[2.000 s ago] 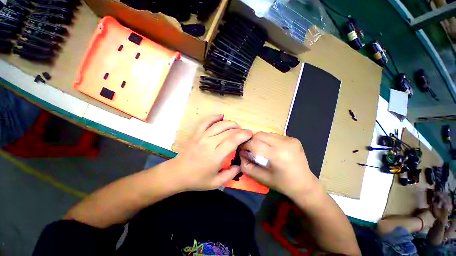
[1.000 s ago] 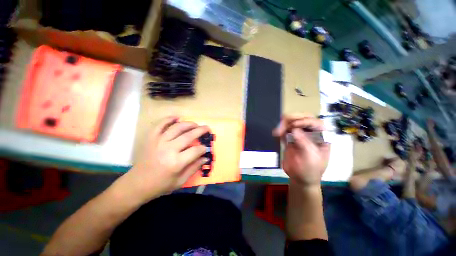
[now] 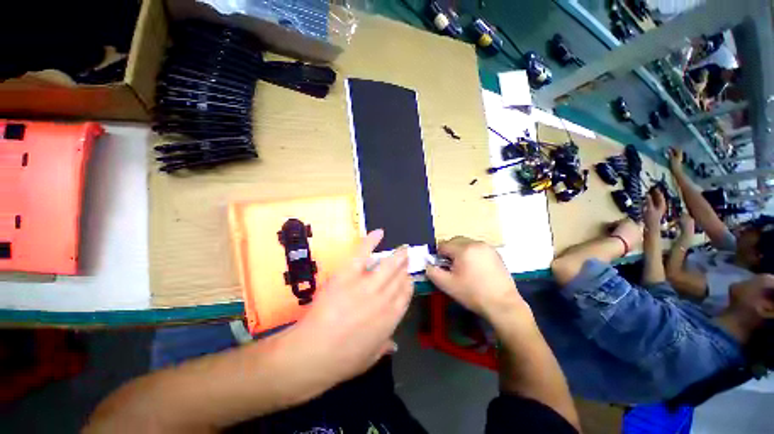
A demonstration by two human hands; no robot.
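Note:
The black adhesive-backed sheet (image 3: 390, 161) lies on the cardboard with its white edge toward me. My left hand (image 3: 365, 297) rests with its fingertips on the sheet's near white end. My right hand (image 3: 475, 275) is at the same end, thumb and fingers pinched around a small silver-grey tool (image 3: 439, 262), partly hidden. A black plastic housing (image 3: 298, 260) lies on the orange fixture tray (image 3: 256, 229), left of my hands, with nobody holding it.
At left are a second orange tray (image 3: 51, 195) and a cardboard box (image 3: 140, 80) of dark parts. Stacked black parts (image 3: 204, 93) stand beside it. Wired assemblies (image 3: 547, 169) lie at right. A person in a denim sleeve (image 3: 624, 297) sits at right.
My left hand has let go of the black housing and moved right to the sheet's near end. My right hand has come down beside it. The view has shifted to the right.

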